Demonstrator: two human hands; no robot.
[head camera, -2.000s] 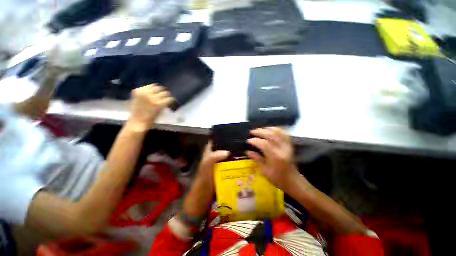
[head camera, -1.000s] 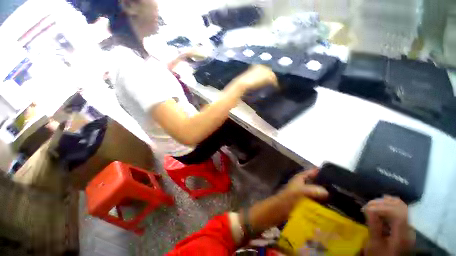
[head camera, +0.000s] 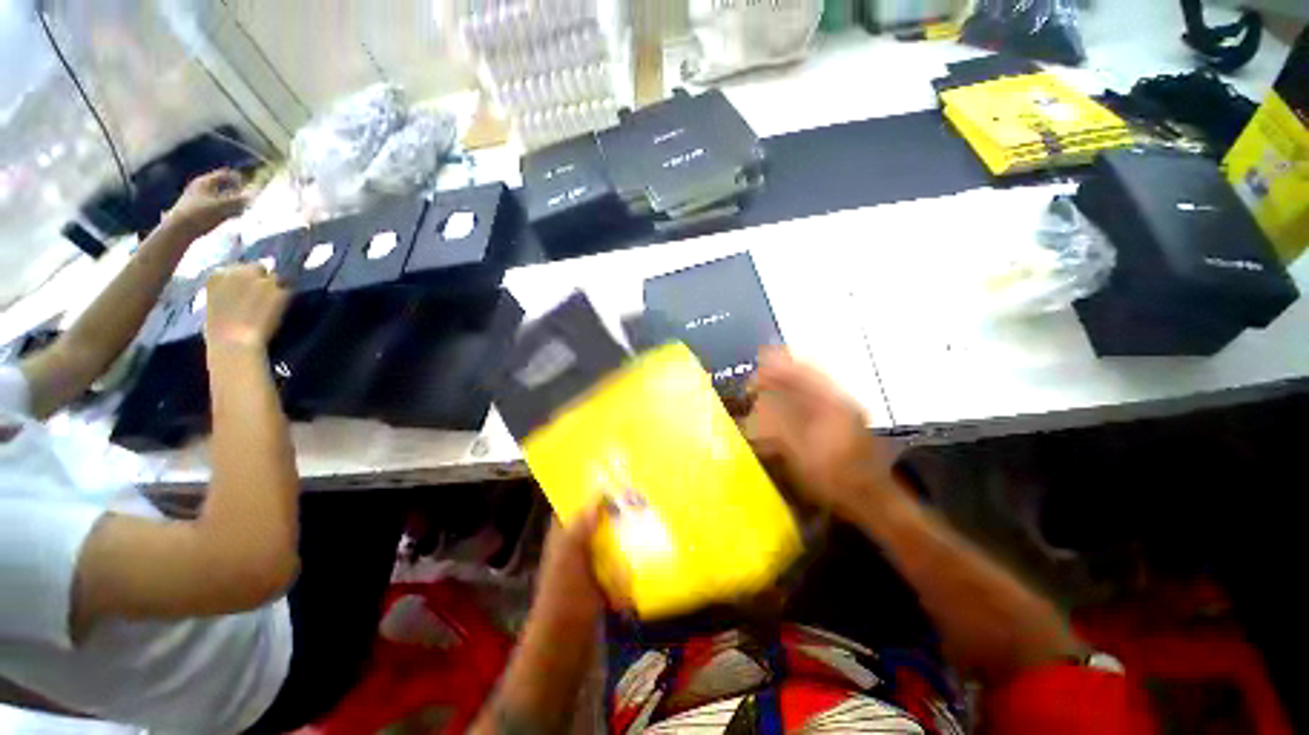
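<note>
A yellow packaging sleeve (head camera: 663, 481) sits around a black gift box (head camera: 557, 362), whose dark end sticks out at the upper left. Both are tilted and blurred above the table's front edge. My left hand (head camera: 574, 567) grips the sleeved box at its lower left; my fingers are partly hidden behind it. My right hand (head camera: 815, 431) is beside the sleeve's right edge, blurred, with fingers bent; I cannot tell if it touches. A closed black gift box (head camera: 714, 319) lies on the table just behind, its lower part partly covered.
A co-worker's arm (head camera: 244, 474) reaches over open black boxes (head camera: 395, 352) at left. Stacked black boxes (head camera: 689, 151) stand at the back. At right are yellow sleeves (head camera: 1031, 121), a clear plastic bag (head camera: 1055, 266), more black boxes (head camera: 1184, 251) and an upright yellow-sleeved box (head camera: 1278, 172).
The view has swung back right from the co-worker and stools. The sleeved box is now raised and tilted to the upper left in my left hand; my right hand is at its right side.
</note>
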